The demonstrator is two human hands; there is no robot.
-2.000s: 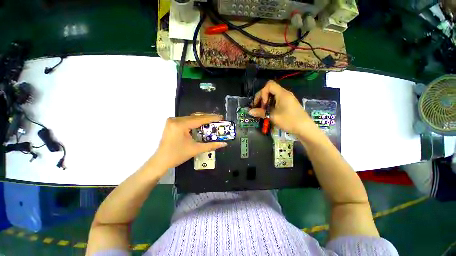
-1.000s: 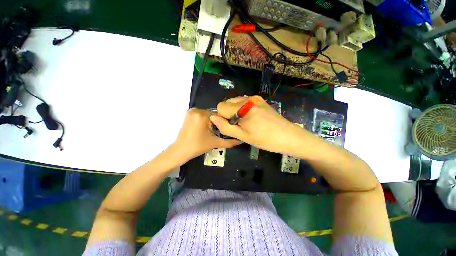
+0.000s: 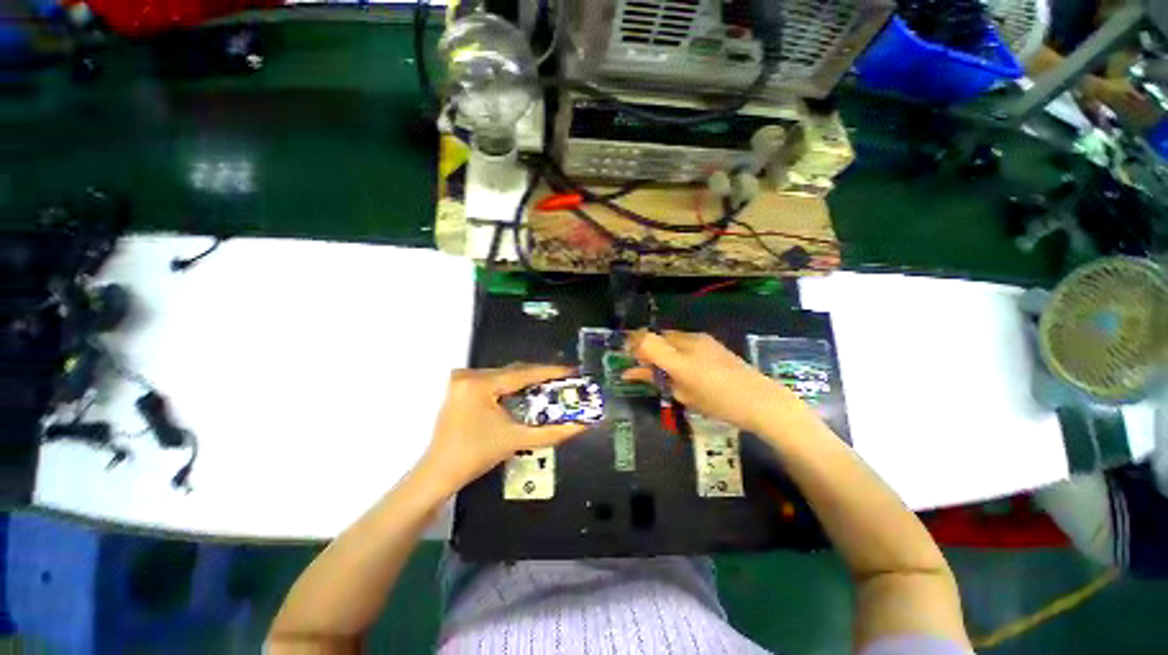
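My left hand [image 3: 493, 416] holds an open-case power adapter [image 3: 564, 401], its board facing up, above the left part of the black panel [image 3: 576, 525]. My right hand [image 3: 698, 374] is closed on a pen-sized black tool with a red end [image 3: 667, 417], the red end pointing toward me. Its fingertips are at the green jack board [image 3: 624, 374] in the clear tray and partly cover it. Whether they also hold a cord or plug I cannot tell. Cream socket strips stand at left [image 3: 529, 475] and right [image 3: 720, 461], with a small green strip [image 3: 624, 444] between them.
Behind the panel, a wooden shelf [image 3: 602, 243] bears a grey meter [image 3: 615, 156], cables and a red-sleeved clip [image 3: 559, 202]. A second green board [image 3: 802, 379] lies at the panel's right. Tangled black adapters [image 3: 80, 346] lie far left. A fan [image 3: 1104, 330] stands far right.
The hands came together over the adapter one second ago and are now apart. The right hand is back at the jack board. The view has tilted up, showing more of the instruments.
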